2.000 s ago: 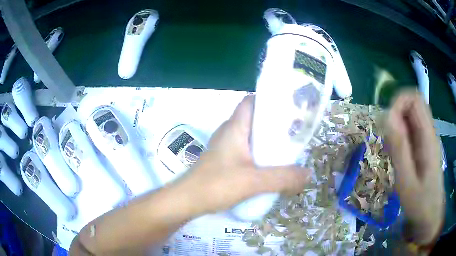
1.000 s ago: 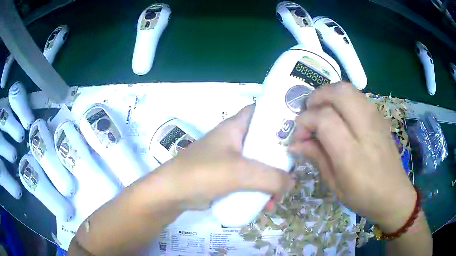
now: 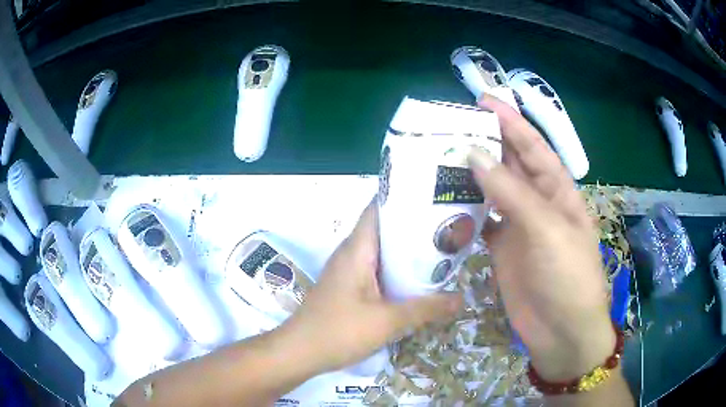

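Note:
A white glossy handset [image 3: 414,199] stands tilted in front of me, its wide head up. Its dark display window [image 3: 458,185] shows yellow-green marks, with a round mirror-like button [image 3: 454,233] and a small oval button below. My left hand [image 3: 350,294] grips the handset around its lower body. My right hand [image 3: 541,230] lies against the handset's right side, fingers at the head and thumb just above the display. I cannot tell whether a film piece is at its fingertips.
Handsets stand on the green conveyor [image 3: 342,87]. More handsets [image 3: 171,262] lie at the left, and one [image 3: 267,270] lies left of my left hand. Film scraps [image 3: 454,350] heap below my hands, around a blue tray [image 3: 621,290]. A crinkled clear bag [image 3: 665,246] lies right.
The held handset has tipped more upright, showing its head end. My right hand has moved from the buttons to the head and upper display. The conveyor and bench appear lower in view.

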